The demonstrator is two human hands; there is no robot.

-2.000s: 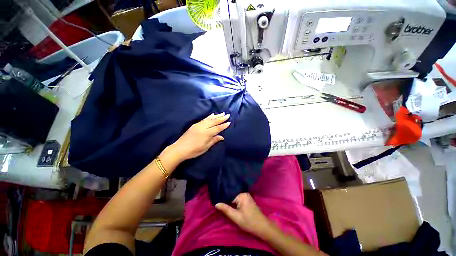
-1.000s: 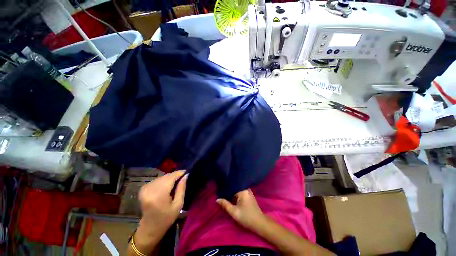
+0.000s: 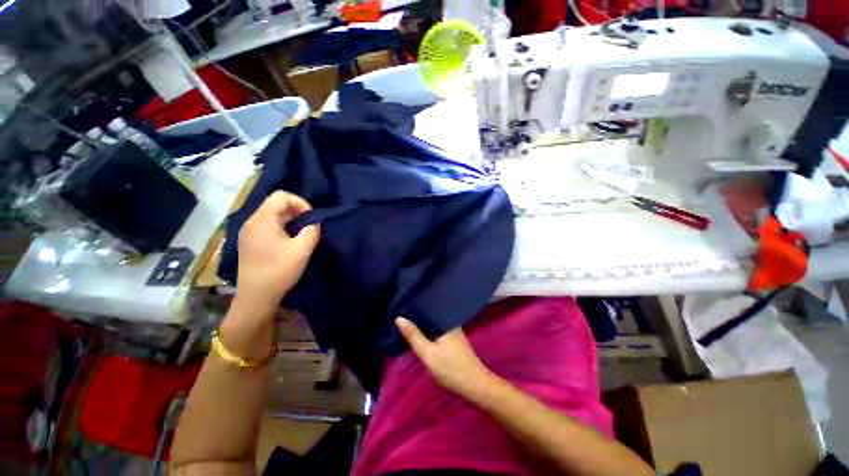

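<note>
Dark navy cloth point(image 3: 410, 242) lies bunched over the left part of the table and hangs over the front edge to my lap. Its gathered end lies under the needle area point(image 3: 493, 167) of the white sewing machine point(image 3: 633, 88). My left hand point(image 3: 279, 242) is raised at the cloth's left side and pinches a fold of it between thumb and fingers. My right hand point(image 3: 442, 358) holds the cloth's lower edge above my lap, the thumb on top and the fingers partly hidden. Red-handled snips point(image 3: 670, 212) lie right of the needle.
A yellow-green fan point(image 3: 450, 56) stands behind the needle. An orange scrap point(image 3: 780, 256) lies at the table's right end. A black motor box point(image 3: 130, 195) stands on the left table. A cardboard box point(image 3: 726, 423) is at lower right, and a pale tub point(image 3: 223, 121) is behind.
My left hand has moved from the lower edge up to the cloth's left side, lifting a fold. My right hand stays at the lower edge. The camera view has shifted, showing more behind the table.
</note>
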